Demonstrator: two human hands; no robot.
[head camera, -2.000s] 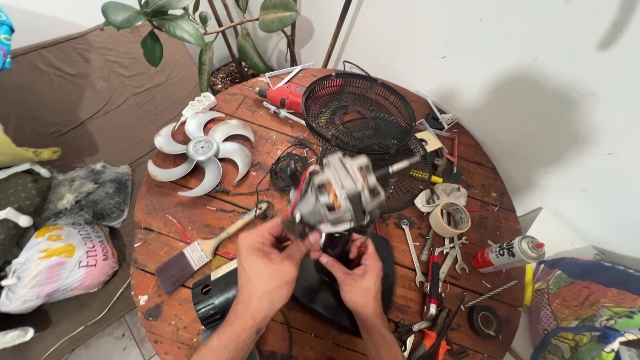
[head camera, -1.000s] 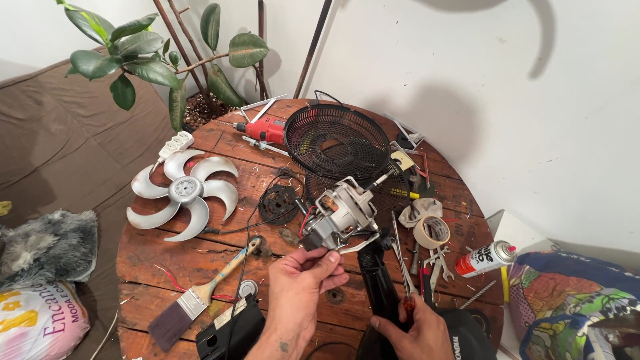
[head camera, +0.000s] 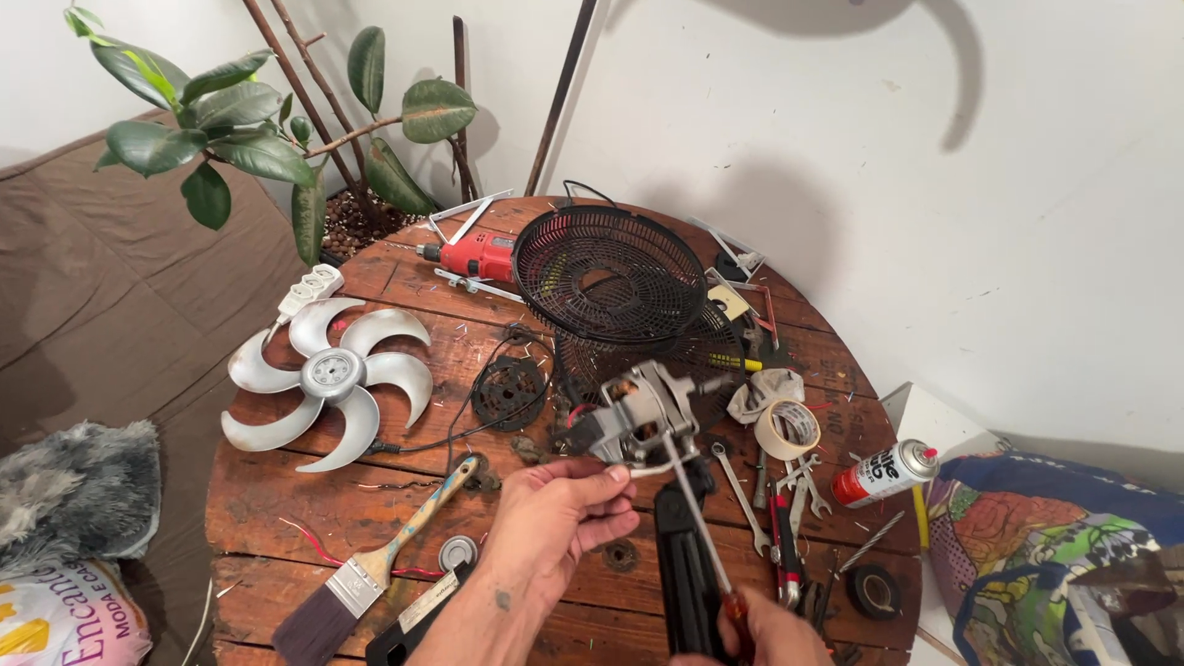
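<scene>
A bare fan motor (head camera: 647, 412) with metal housing and copper windings sits at the top of a black fan stand (head camera: 686, 564), over the middle of the round table. My left hand (head camera: 564, 518) pinches the lower left edge of the motor assembly between thumb and fingers. In my right hand (head camera: 768, 634), at the bottom edge, is a long screwdriver (head camera: 701, 518) with an orange-red handle; its shaft points up to the motor's underside. Whether the tip sits in a screw cannot be told. Left of the motor lies a round black slotted cover (head camera: 509, 393) with a cable around it.
The wooden table (head camera: 388, 504) holds a silver fan blade (head camera: 333, 375), black fan grilles (head camera: 609, 273), a red drill (head camera: 476, 254), a paintbrush (head camera: 361, 583), masking tape (head camera: 787, 429), several wrenches (head camera: 740, 495) and a spray can (head camera: 883, 472). A potted plant (head camera: 240, 139) stands behind.
My right hand was at the stand beside the motor two seconds ago and now holds the screwdriver up to the motor's underside. My left hand stays at the motor.
</scene>
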